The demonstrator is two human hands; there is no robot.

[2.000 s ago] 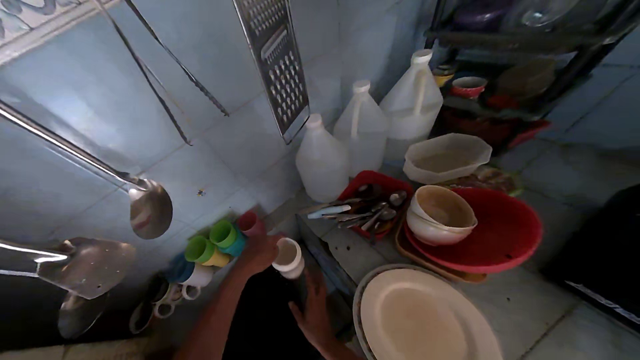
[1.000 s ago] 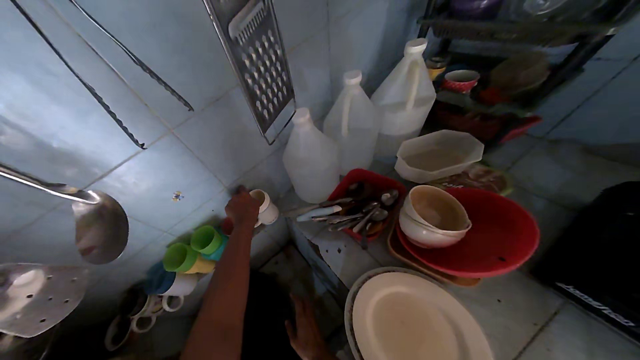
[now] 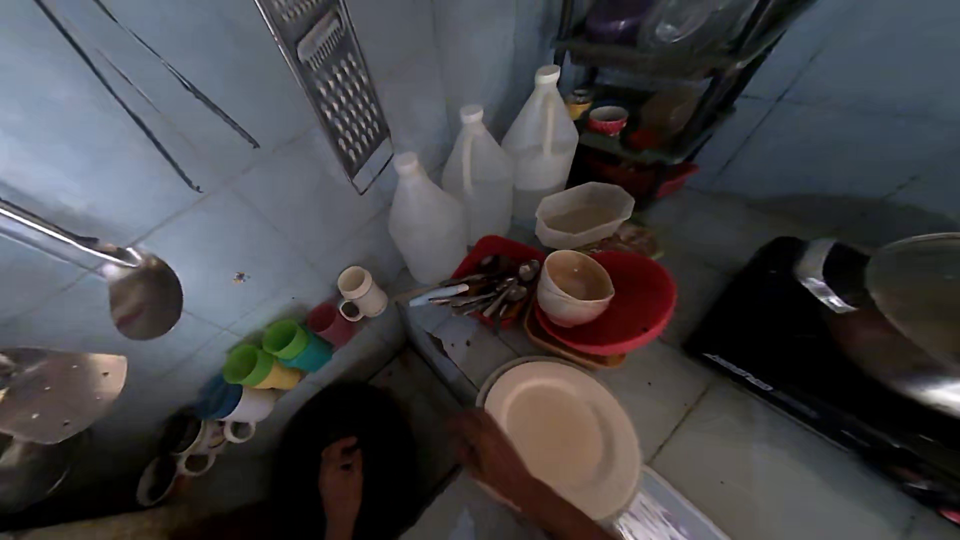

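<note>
My left hand (image 3: 341, 480) is over a dark round basin (image 3: 300, 420) at the bottom, its fingers curled; whether it holds anything is too dark to tell. My right hand (image 3: 480, 450) is at the left edge of a stack of pale plates (image 3: 555, 420), blurred, its fingertips hard to make out. A white mug (image 3: 362, 291) stands on the ledge by the wall, at the right end of a row of cups with a pink cup (image 3: 330, 324), green cups (image 3: 285, 339) and several mugs (image 3: 247, 405).
Beyond the plates are a red cutlery basket (image 3: 491, 251), a red basin (image 3: 652, 300) with bowls (image 3: 574, 289), and several plastic jugs (image 3: 427, 225). A stove (image 3: 757, 330) with a pot (image 3: 922, 300) is at right. A grater (image 3: 337, 90) and ladle (image 3: 146, 296) hang on the wall.
The white mug, between my hands two seconds ago and at my left hand on the ledge one second ago, now stands there released. My left hand has drawn back down; my right hand has moved to the plates.
</note>
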